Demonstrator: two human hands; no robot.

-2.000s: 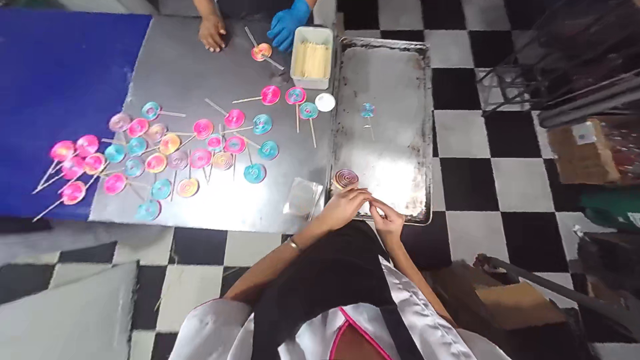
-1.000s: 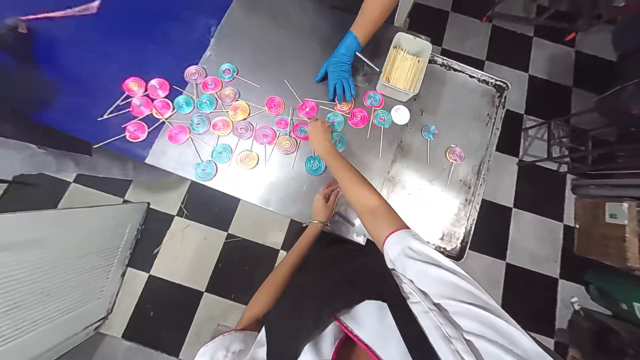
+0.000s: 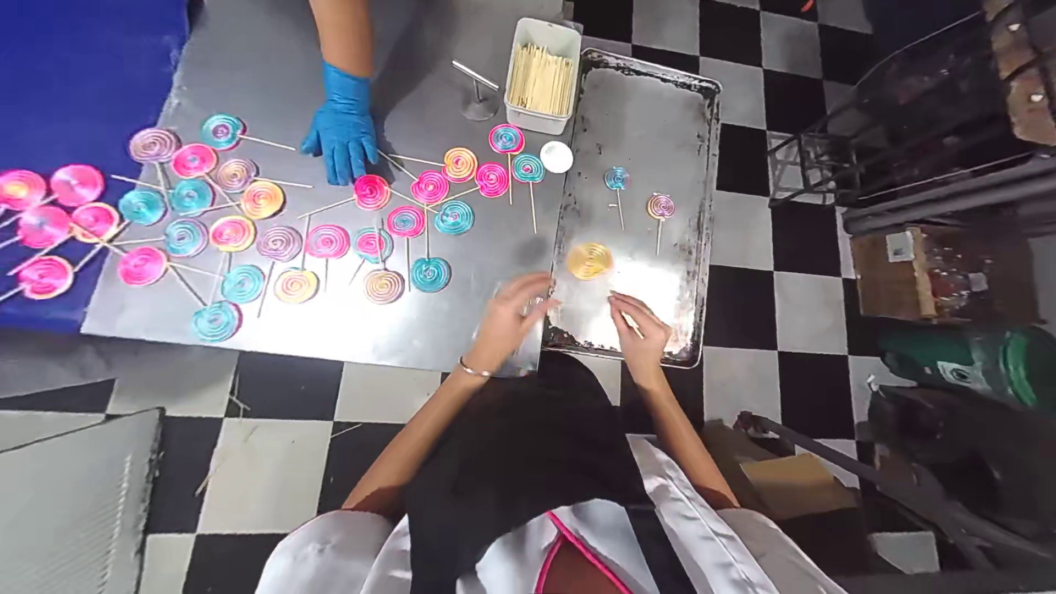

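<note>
My right hand (image 3: 642, 332) is over the near part of the metal baking tray (image 3: 705, 247), thumb and fingertips pinched together near the end of the stick of a yellow spiral lollipop (image 3: 590, 261). The stick itself barely shows. My left hand (image 3: 510, 322) is at the tray's left edge, fingers apart and somewhat blurred, with nothing visible in it. Farther back on the tray lie a blue spiral lollipop (image 3: 617, 178) and a purple one (image 3: 661, 206), both on sticks. Many pink, teal, orange and purple spiral lollipops (image 3: 327, 242) cover the table to the left.
A co-worker's blue-gloved hand (image 3: 341, 136) rests among the lollipops. A white container (image 3: 538, 121) of wooden sticks (image 3: 540, 80), a small white round item (image 3: 556, 157) and a metal tool with a round base (image 3: 479, 107) stand at the back. Blue cloth (image 3: 91, 74) lies far left.
My hands have moved from the lollipops on the table to the tray, where the yellow lollipop now lies. The co-worker's gloved hand has moved left. The view has shifted.
</note>
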